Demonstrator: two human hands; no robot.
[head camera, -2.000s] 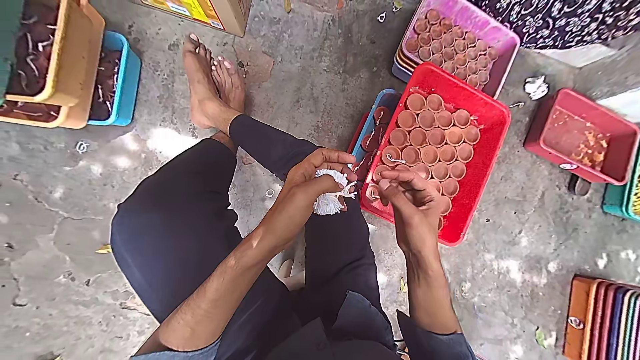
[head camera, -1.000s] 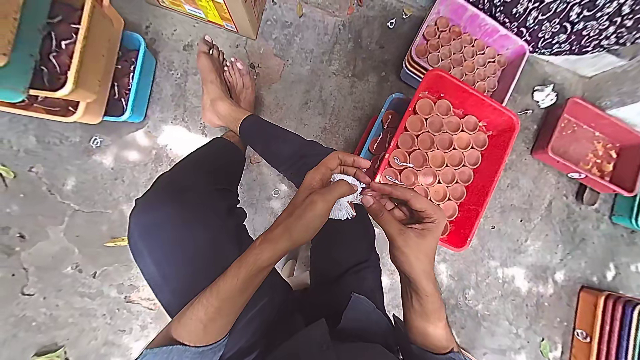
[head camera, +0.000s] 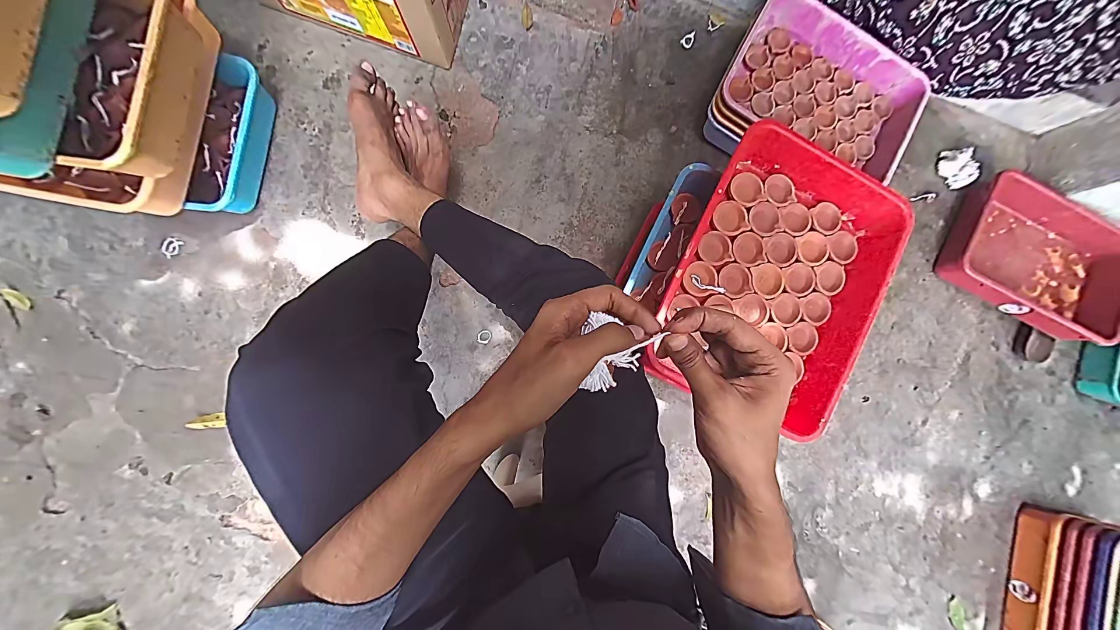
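My left hand (head camera: 582, 341) holds a bundle of white cotton wicks (head camera: 604, 354), whose loose ends fan out below the fingers. Thumb and forefinger of my right hand (head camera: 731, 359) pinch the tip of a white strand that stretches between both hands. Just beyond them a red plastic tray (head camera: 853, 350) carries rows of small round clay cups (head camera: 768, 280). One cup at the tray's left side has a white wick (head camera: 707, 285) lying in it. My right hand covers some of the lower cups.
A pink tray (head camera: 906, 79) of clay cups stands behind the red one, a blue tray (head camera: 696, 179) to its left. Stacked tubs (head camera: 249, 131) with dark contents and white wicks stand far left, near a cardboard box (head camera: 433, 31). A red tub (head camera: 980, 262) and stacked trays (head camera: 1037, 560) lie right.
My hands stay close together at the left edge of the red tray. The white strand between my fingertips shows more plainly than one second ago.
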